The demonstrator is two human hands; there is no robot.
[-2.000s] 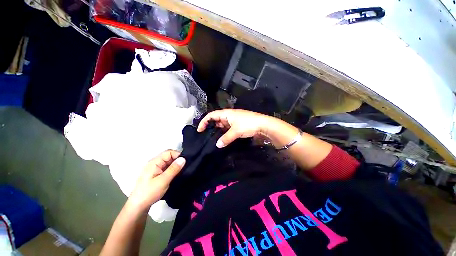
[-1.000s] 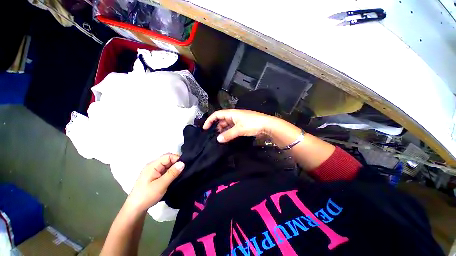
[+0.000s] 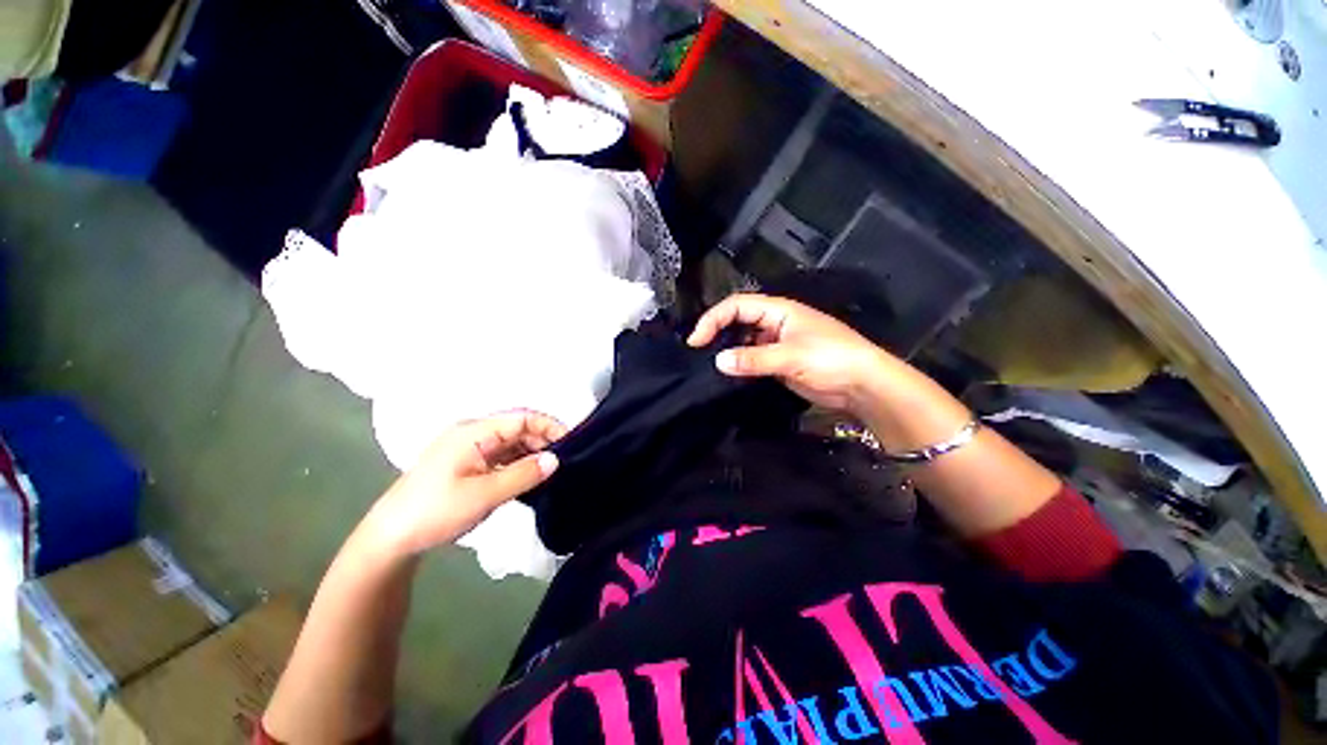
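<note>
The black fabric part (image 3: 655,415) is stretched between my two hands over my lap. My left hand (image 3: 473,473) pinches its left edge between thumb and fingers. My right hand (image 3: 779,349) pinches its upper right edge between thumb and fingers. The white fabric part (image 3: 480,277) lies in a large heap beyond and left of the black cloth, with lace-like edges. It spills over the red bin (image 3: 415,90). Where the black and white parts meet is partly hidden by folds and my left hand.
The white table (image 3: 1048,88) with a wooden edge runs along the upper right. Black thread snips (image 3: 1211,122) lie on it. A red-orange basket (image 3: 672,85) with bagged items is at the top. Cardboard boxes (image 3: 138,611) and a blue container (image 3: 73,473) stand on the floor at lower left.
The view has shifted, so most things sit farther right and the basket is higher. My hands are farther apart, and the black cloth between them is spread flatter.
</note>
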